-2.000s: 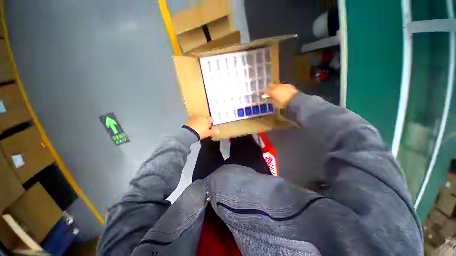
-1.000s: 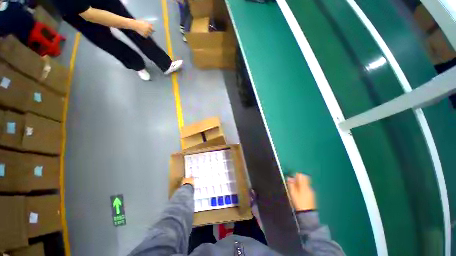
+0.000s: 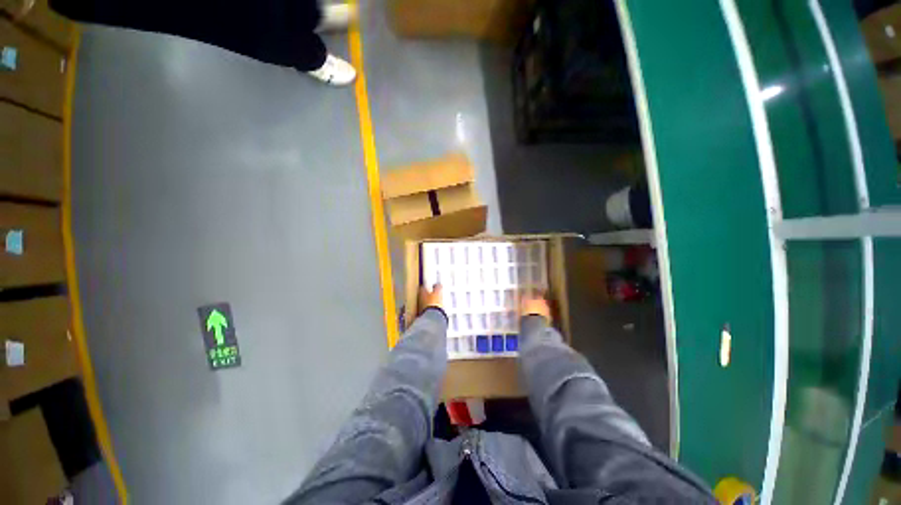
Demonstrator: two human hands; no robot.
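An open carton (image 3: 486, 379) stands in front of me with its flaps spread. A white parts tray (image 3: 484, 269) with rows of pockets lies inside it. A few blue components (image 3: 497, 343) show in the row nearest me. My left hand (image 3: 431, 297) is at the tray's left edge and my right hand (image 3: 534, 305) is at its right side, both inside the carton. The fingertips are small and partly hidden, so I cannot tell how firmly they hold the tray.
The green bench (image 3: 701, 247) with white rails runs along the right, with a small pale object (image 3: 725, 346) and a yellow roll (image 3: 734, 491) on it. Another open carton (image 3: 431, 178) stands beyond. Stacked cartons (image 3: 35, 242) line the left. A person's legs (image 3: 227, 30) are at the upper left.
My right hand has moved from the bench to the tray's right side. A small pale object now shows on the bench. The person's legs appear nearer the top edge, and my view has shifted.
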